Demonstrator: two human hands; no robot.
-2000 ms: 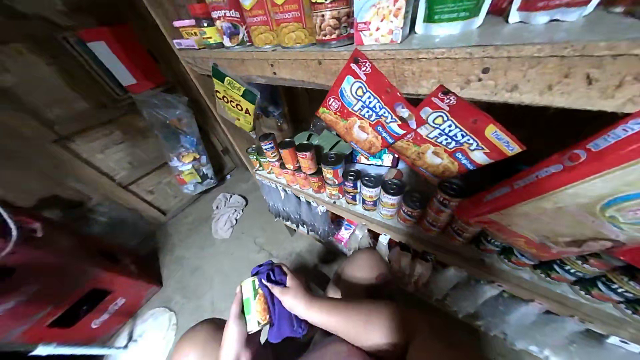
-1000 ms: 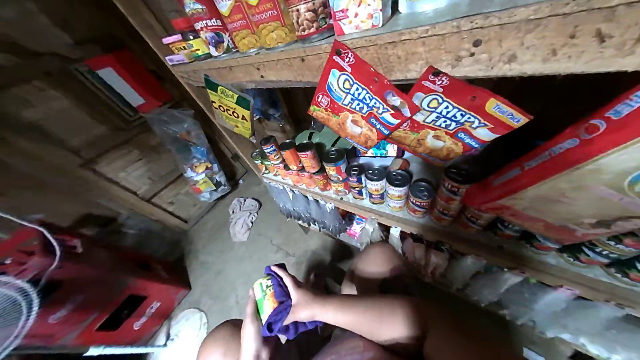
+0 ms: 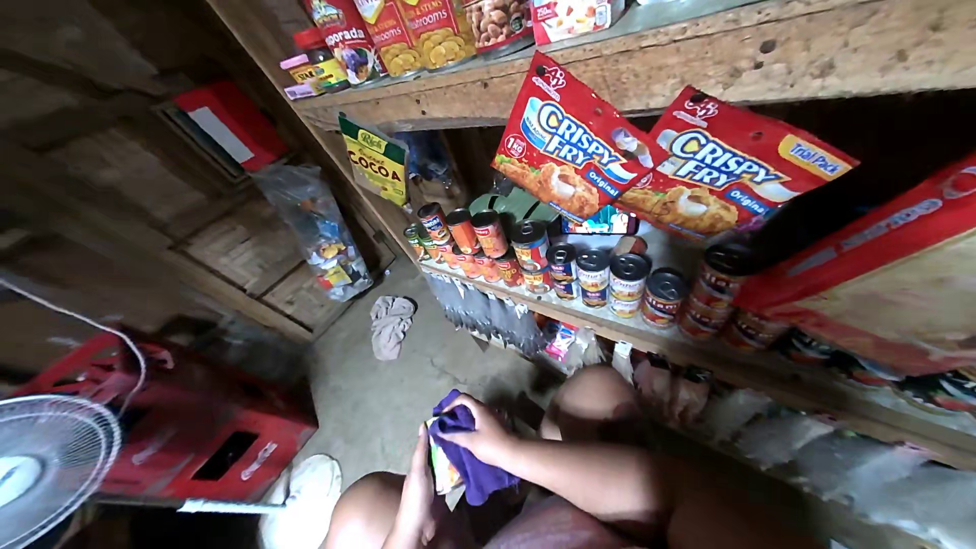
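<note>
My left hand (image 3: pixel 415 488) supports a small packet (image 3: pixel 444 469) with green, white and orange print, its fingers along the packet's left side. Around the packet's right side and top lies a purple cloth (image 3: pixel 474 465). My right hand (image 3: pixel 482 431) grips this cloth and presses it against the packet. Both hands are above my lap, between my bent knees. Much of the packet is hidden under the cloth.
Canned goods (image 3: pixel 629 278) line a wooden shelf (image 3: pixel 656 335) at the right, below hanging breading-mix pouches (image 3: pixel 572 145). A crumpled rag (image 3: pixel 392 326) lies on the concrete floor. An electric fan (image 3: pixel 53 465) stands by a red crate (image 3: pixel 206 427) at the left.
The purple cloth has shifted on the packet and now covers more of its face, with my right hand still on it. The view has swung somewhat, bringing the fan into sight.
</note>
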